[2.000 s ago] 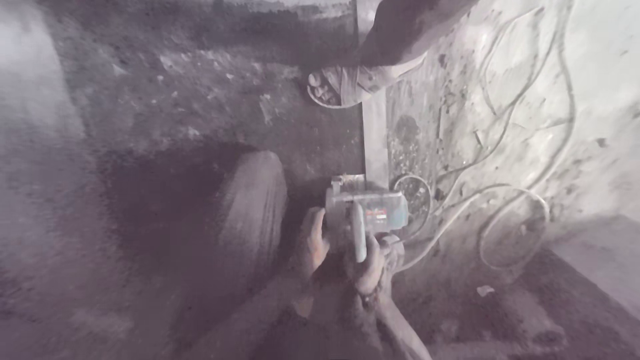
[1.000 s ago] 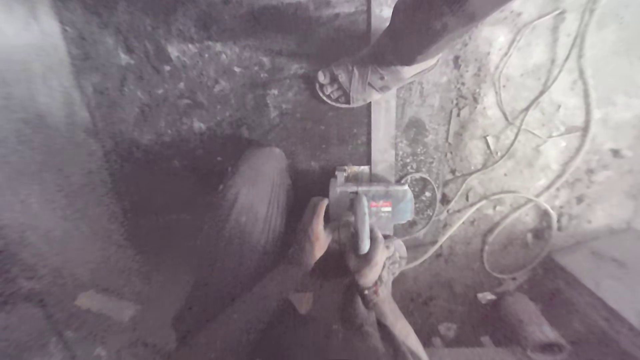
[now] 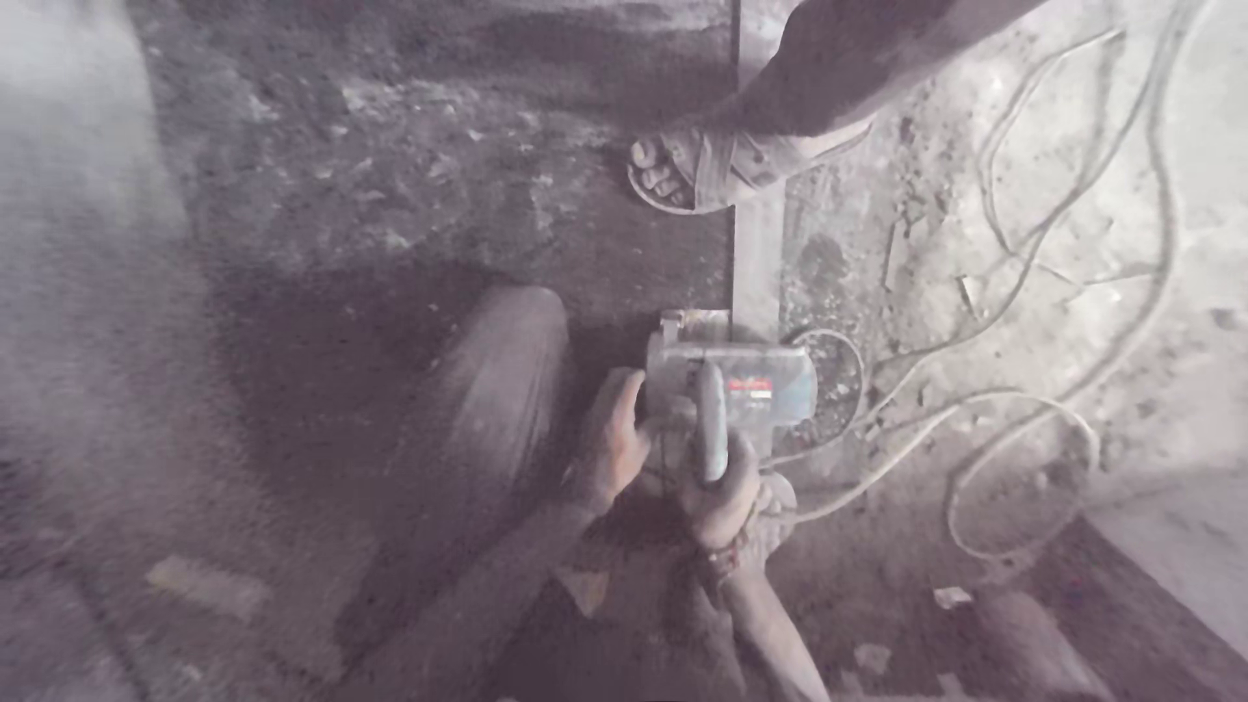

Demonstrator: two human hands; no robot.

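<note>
A dusty handheld circular saw (image 3: pixel 770 385) with a blue-grey motor housing rests over a pale straight strip (image 3: pixel 758 263), in the middle of the view. My right hand (image 3: pixel 721 497) is wrapped around its top handle, and a bracelet shows at the wrist. Beside the saw's left side is my left hand (image 3: pixel 621 444), its thumb and fingers curved toward the tool; whether it touches the saw is hidden in the haze. A dark flat sheet or slab (image 3: pixel 624 263) lies left of the strip. Dust blurs the blade area.
Above the saw, another person's sandaled foot (image 3: pixel 712 171) stands across the strip. Looped pale cables (image 3: pixel 1014 395) lie on the debris-strewn ground at right. A dusty knee (image 3: pixel 517 370) is left of my hands. Small scraps (image 3: pixel 952 597) lie at lower right.
The haze over the scene looks thinner than two seconds ago. The saw and both hands stay in about the same place relative to the strip.
</note>
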